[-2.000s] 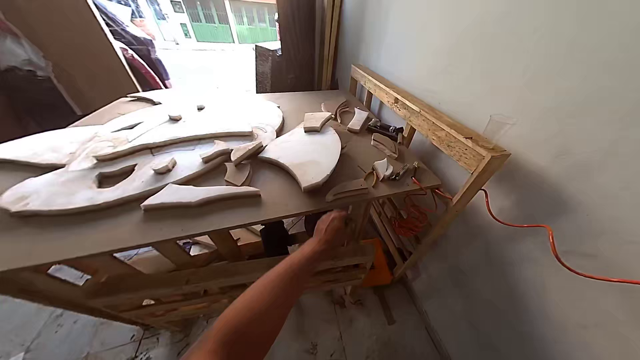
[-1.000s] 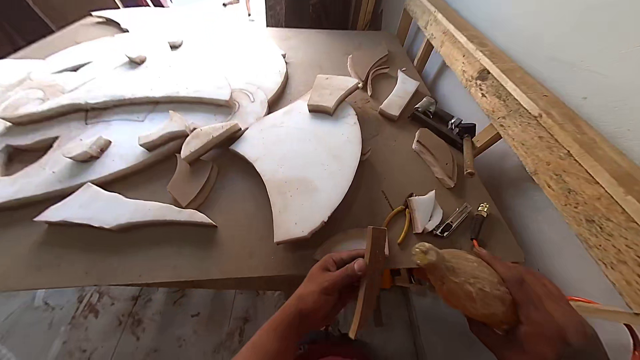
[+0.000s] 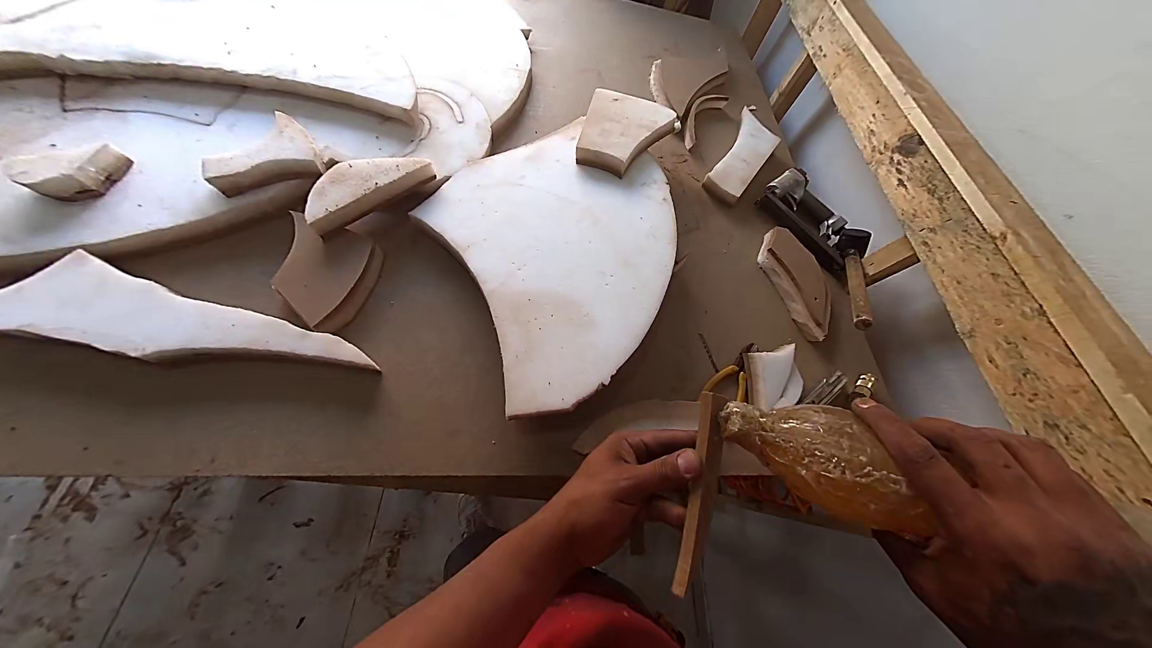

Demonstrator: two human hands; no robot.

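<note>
Between the thumb and fingers of my left hand (image 3: 634, 481) is a narrow wooden strip (image 3: 697, 504), held upright on its long side at the near edge of the table. My right hand (image 3: 981, 504) grips a plastic bottle (image 3: 828, 454) of amber, glue-like stuff, lying sideways. Its tip meets or nearly meets the strip's upper end. Just behind, on the table, are yellow-handled pliers (image 3: 724, 378), a small white-faced cut piece (image 3: 771, 376) and a brass fitting (image 3: 864, 387). A large white-faced curved board (image 3: 567, 270) lies farther back.
The brown tabletop (image 3: 432, 432) carries several curved cut pieces, including a pointed one (image 3: 171, 315) at the left. A clamp-like metal tool (image 3: 810, 220) lies at its right edge. A wooden rail (image 3: 981, 198) runs along the wall. Tiled floor (image 3: 225, 558) shows below.
Two seconds ago one arm reached below the table edge. One second ago both the strip and the bottle were in my hands, as they are now. The view has moved closer to the table.
</note>
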